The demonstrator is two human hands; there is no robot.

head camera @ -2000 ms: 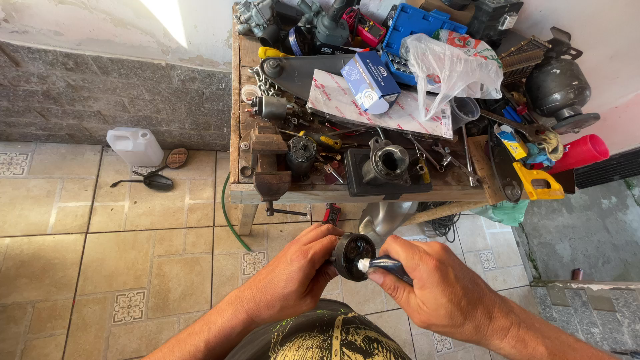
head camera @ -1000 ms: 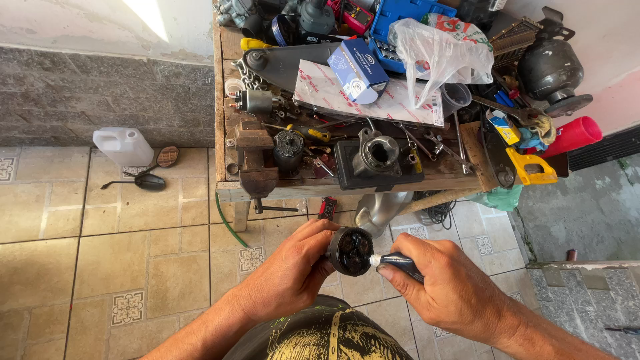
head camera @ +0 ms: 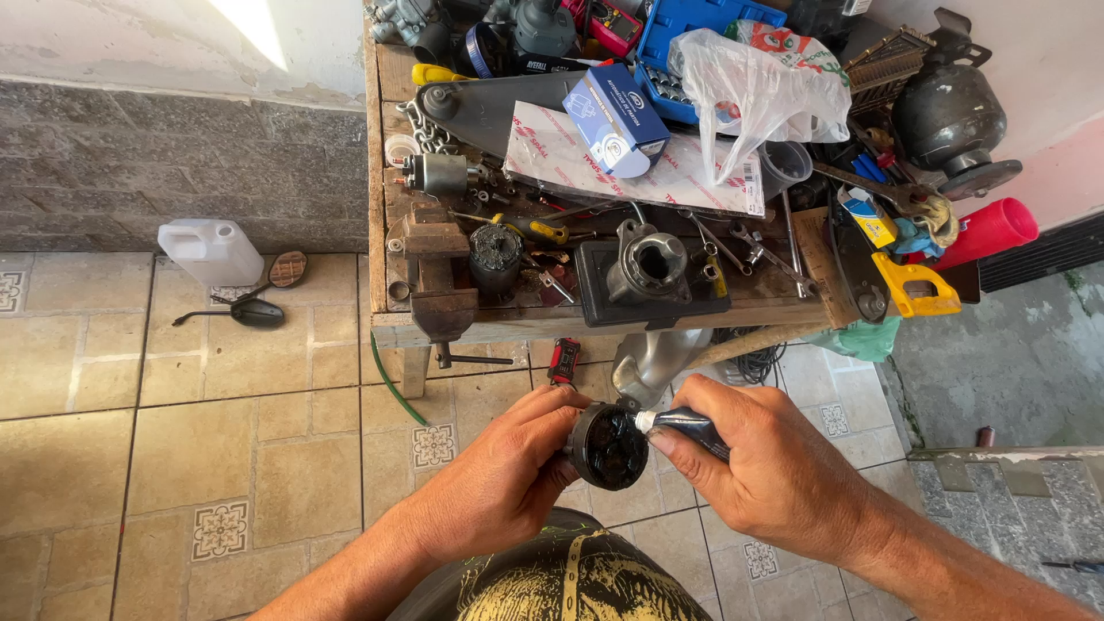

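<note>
My left hand (head camera: 517,461) grips a round dark metal part (head camera: 610,447) by its rim, its open side turned up and coated inside with black, shiny grease. My right hand (head camera: 763,466) squeezes a dark tube (head camera: 690,424) whose white nozzle points left at the part's upper right rim. Whether the nozzle touches the rim cannot be told. Beyond my hands, on the wooden workbench (head camera: 509,323), a metal housing (head camera: 651,267) sits on a black case (head camera: 591,289). A greasy cylindrical part (head camera: 495,256) stands beside the bench vise (head camera: 438,280).
The bench also holds a starter solenoid (head camera: 438,173), a blue box (head camera: 617,121), a plastic bag (head camera: 759,86), wrenches (head camera: 763,254) and a yellow saw handle (head camera: 914,289). On the tiled floor are a white jug (head camera: 210,252), a mirror (head camera: 250,312) and a red device (head camera: 565,360).
The round part was tilted more toward the right hand two seconds ago; more of its greased inside shows now. Both hands keep their holds, with the nozzle now at the upper right rim.
</note>
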